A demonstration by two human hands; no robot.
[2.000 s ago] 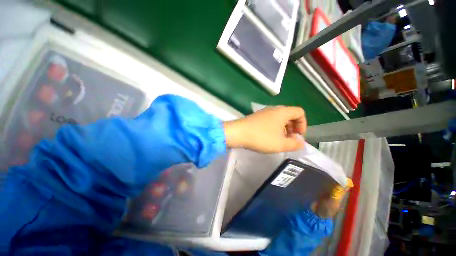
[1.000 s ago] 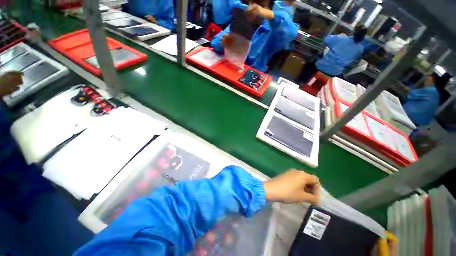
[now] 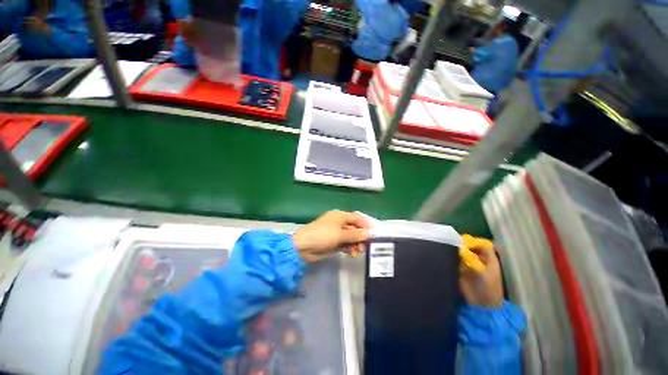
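Observation:
A dark tablet computer (image 3: 410,315) with a white barcode label (image 3: 381,260) lies in front of me, its lower end cut off by the frame. A translucent whitish sleeve (image 3: 414,231) shows past its far end. My left hand (image 3: 335,236) pinches the sleeve's far left corner. My right hand (image 3: 481,269), with yellow finger cots, holds the sleeve's far right corner beside the tablet. Left of it a white foam tray (image 3: 350,322) holds tablets under frosted printed sleeves, partly hidden by my left sleeve.
White printed sheets (image 3: 55,293) lie at the left. Stacked trays (image 3: 557,271) stand close at my right. Across the green conveyor (image 3: 183,161) are a white tray (image 3: 338,139), red trays (image 3: 275,110) and workers in blue. Grey metal posts (image 3: 480,157) cross the view.
The view has turned, so the tablet now appears more upright and further left. Both hands still hold the sleeve's far edge, which now looks stretched straighter between them.

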